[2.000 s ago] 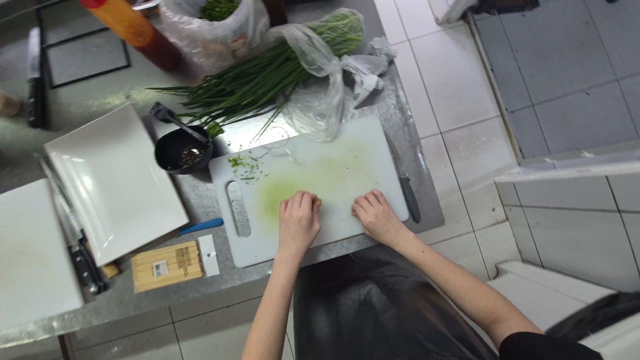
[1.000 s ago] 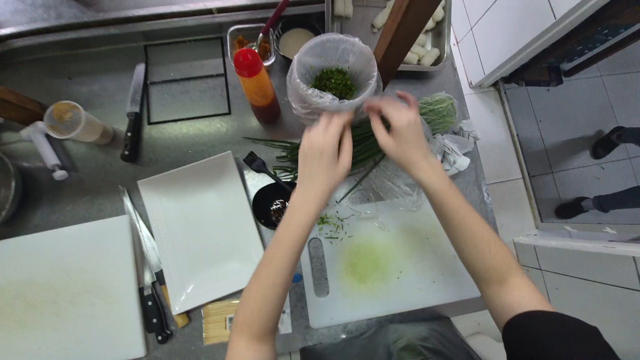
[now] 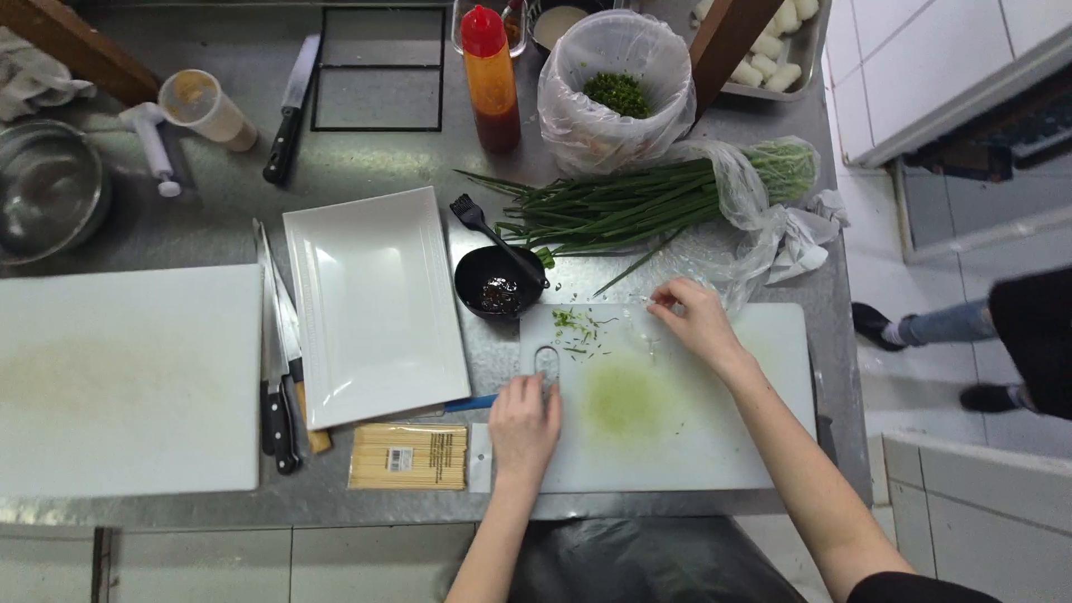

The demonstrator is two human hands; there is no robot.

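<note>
My left hand (image 3: 525,423) rests at the left edge of a white plastic cutting board (image 3: 712,452), near its handle slot; whether it grips anything is hidden. Pinched between the fingers of my right hand (image 3: 695,322) is a thin clear piece of plastic film (image 3: 649,322), over the board's top edge. Chopped green bits (image 3: 582,328) lie on the board's upper left, beside a green stain. Behind the board is a bunch of green chives (image 3: 620,205) partly in a clear plastic bag (image 3: 741,193). Left of it stands a black bowl (image 3: 500,297) of dark sauce with a black basting brush (image 3: 494,234) across it.
A white rectangular plate (image 3: 377,310), several knives (image 3: 280,410), a second cutting board (image 3: 126,385) and packed wooden skewers (image 3: 408,456) lie to the left. Farther back stand a sauce bottle (image 3: 492,92) and a bag-lined container of chopped greens (image 3: 615,92). A person (image 3: 1034,335) stands at the right.
Both hands were up by the bag-lined container one second ago; they have come back down to the cutting board and moved apart. The view has shifted.
</note>
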